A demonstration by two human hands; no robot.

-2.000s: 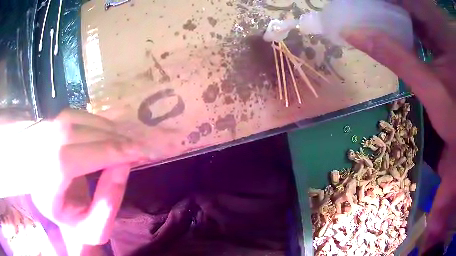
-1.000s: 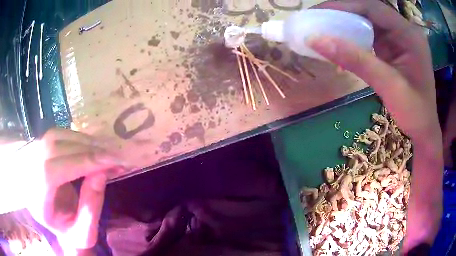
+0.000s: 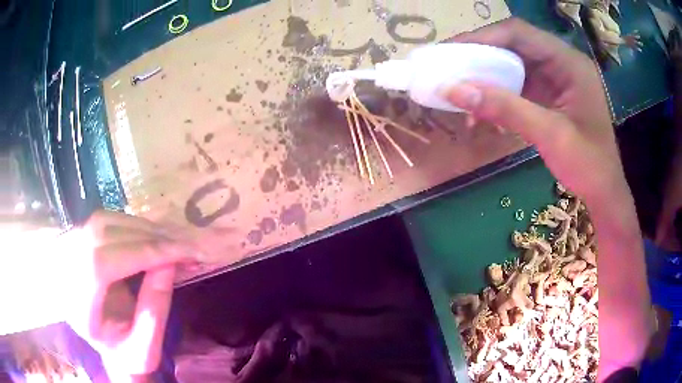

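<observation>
My right hand [image 3: 553,120] holds a white squeeze bottle [image 3: 467,75] on its side, nozzle pointing left. The nozzle tip is at a small white glue cup [image 3: 340,86] on the stained cardboard mat [image 3: 164,127]. Several thin wooden sticks [image 3: 374,138] fan out from the cup toward me. My left hand [image 3: 134,262] rests at the mat's near left edge, fingers bent and fingertips together, washed out by glare. I cannot tell whether it holds anything.
A green tray [image 3: 464,232] at the lower right holds a heap of tan limb pieces [image 3: 538,307]. A small metal piece [image 3: 146,76] lies on the mat. White sticks [image 3: 78,135] and yellow-green rings [image 3: 178,24] lie beyond it. Tan figure parts [image 3: 602,30] are at the upper right.
The bottle has come left and further into view, its nozzle still at the cup. The view has shifted, showing rings at the top and figure parts at the upper right. My left hand keeps its pose.
</observation>
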